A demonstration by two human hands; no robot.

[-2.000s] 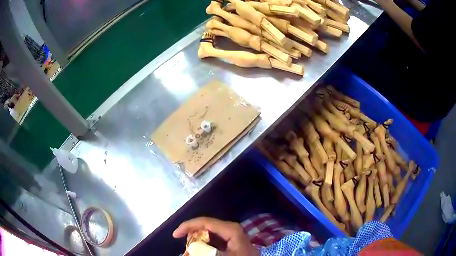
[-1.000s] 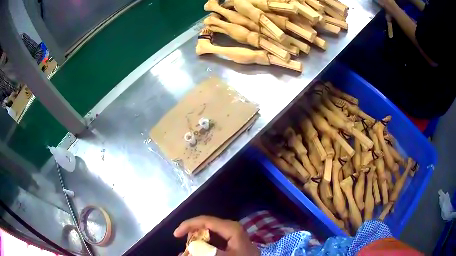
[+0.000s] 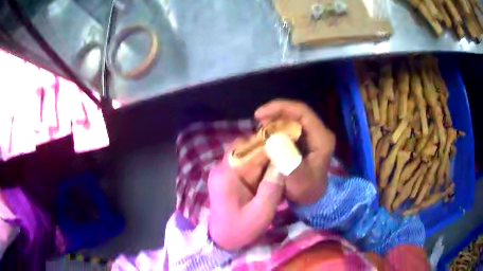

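Note:
My left hand (image 3: 235, 204) and my right hand (image 3: 312, 153) meet above the checked apron. Between them is a tan molded leg part (image 3: 286, 128), mostly hidden by fingers; its curved end shows near my right fingers. My right hand is curled round it from the right. My left thumb, with a white wrap (image 3: 284, 153) at its tip, lies against it, and my left fingers close on it from the left. Blur hides the fine detail, and no tool can be made out.
The blue tote (image 3: 358, 106) of leg parts stands at right. On the metal bench (image 3: 222, 42) lie a tape roll (image 3: 152, 52) and a cardboard pad (image 3: 339, 32) with two white cups. More leg parts (image 3: 450, 16) lie top right. A glaring area is at left.
The view has swung down and left, so the bench and tote have shifted. My left hand and the apron now show more fully, and my right hand appears higher in the picture.

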